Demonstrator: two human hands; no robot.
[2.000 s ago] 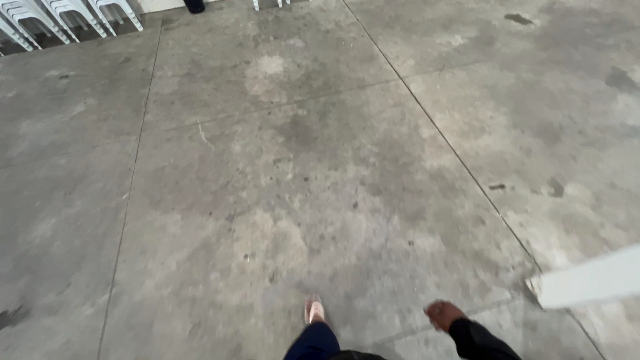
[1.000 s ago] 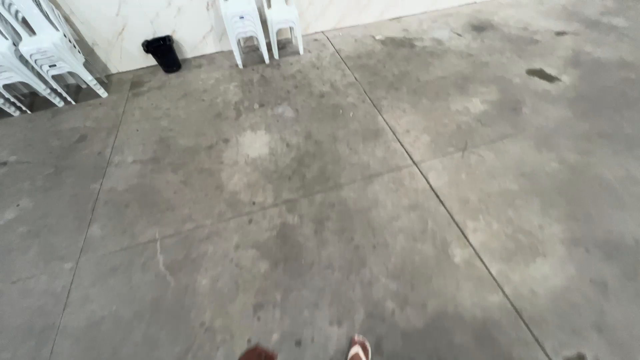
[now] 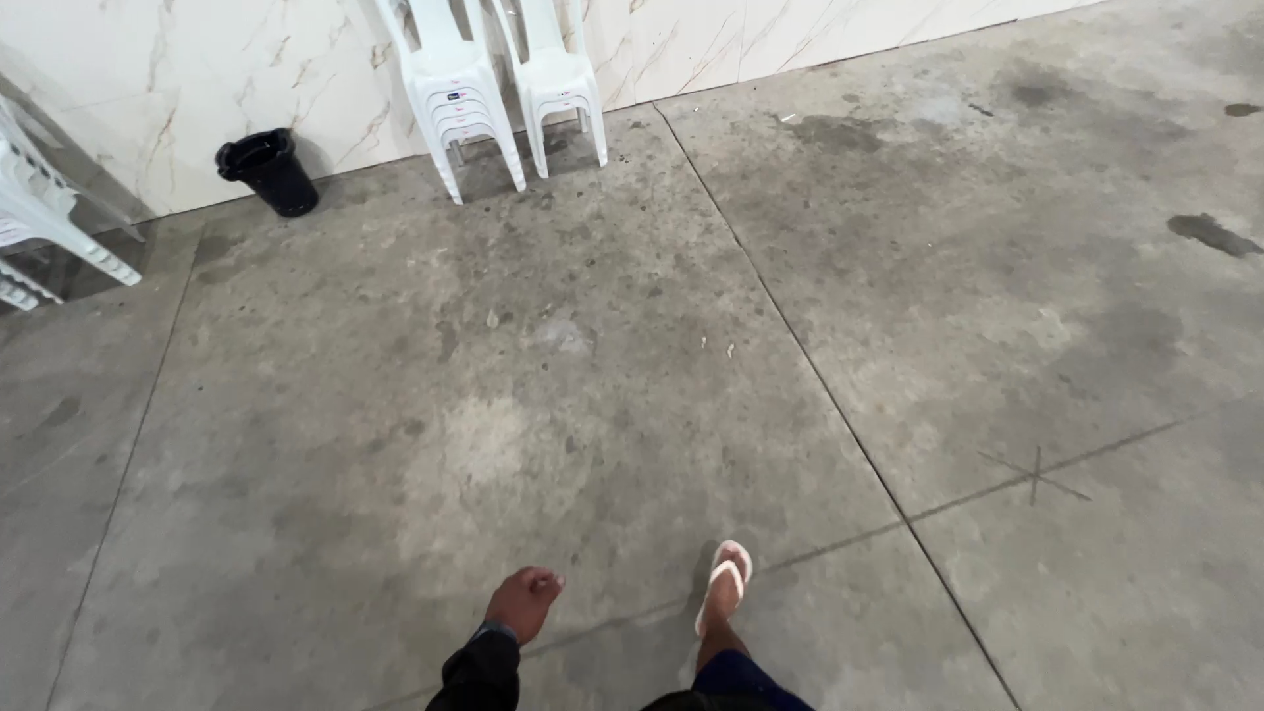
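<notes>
My left hand (image 3: 525, 602), in a dark sleeve, hangs at the lower middle of the head view with its fingers loosely curled and nothing seen in it. It is above the grey concrete floor (image 3: 612, 415) and touches no object. To its right, one foot in a pale flip-flop (image 3: 729, 583) shows below dark blue clothing. My right hand is out of view.
White plastic chairs stand in a taller stack (image 3: 462, 109) and a second stack (image 3: 559, 84) against a marbled wall (image 3: 711, 39). Left of them is a black bin (image 3: 276, 173). More white chairs (image 3: 49, 212) stand at the left edge.
The view has moved forward towards the wall, the bin and the chair stacks. My right hand, in view two seconds ago, is out of view; my left hand has come up from the bottom edge.
</notes>
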